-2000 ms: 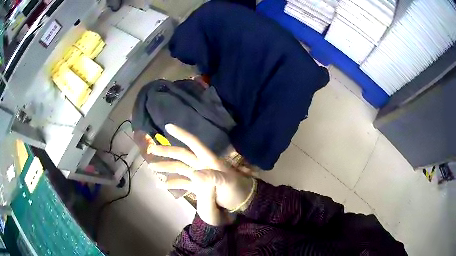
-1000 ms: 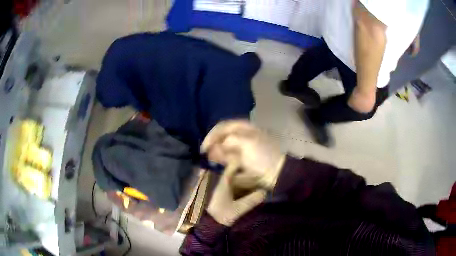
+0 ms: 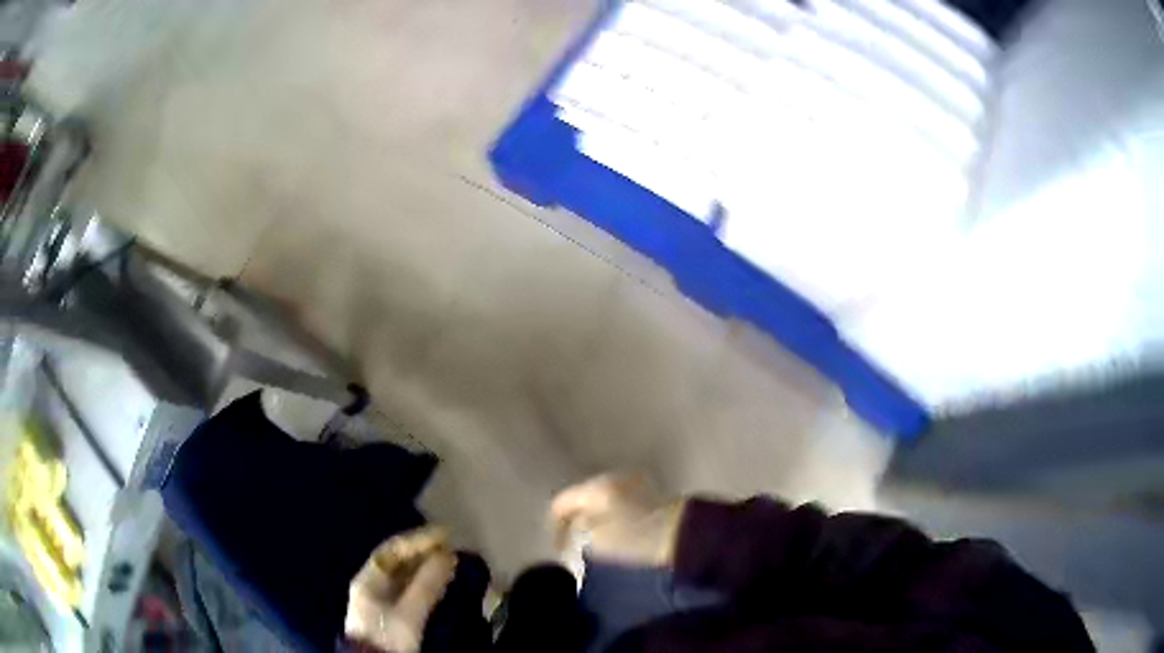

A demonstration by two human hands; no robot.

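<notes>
My left hand [image 3: 402, 589] is at the lower left of centre, blurred, with its fingers curled. It overlaps the edge of a dark blue cloth [image 3: 300, 517]. My right hand [image 3: 619, 517] is to its right, at the end of a dark maroon sleeve, also blurred with bent fingers. The two hands are apart. I cannot tell whether either hand holds anything small.
A blue pallet [image 3: 766, 319] with white stacked sheets [image 3: 791, 166] lies across the upper right. A grey surface edge [image 3: 1047, 440] is at the right. Yellow pieces [image 3: 49, 510] lie on a white machine at the left. Pale floor [image 3: 383, 191] lies ahead.
The view has swung, so the blue cloth now sits lower left and the pallet fills more of the view. The hands have separated. The person in a white top is out of view.
</notes>
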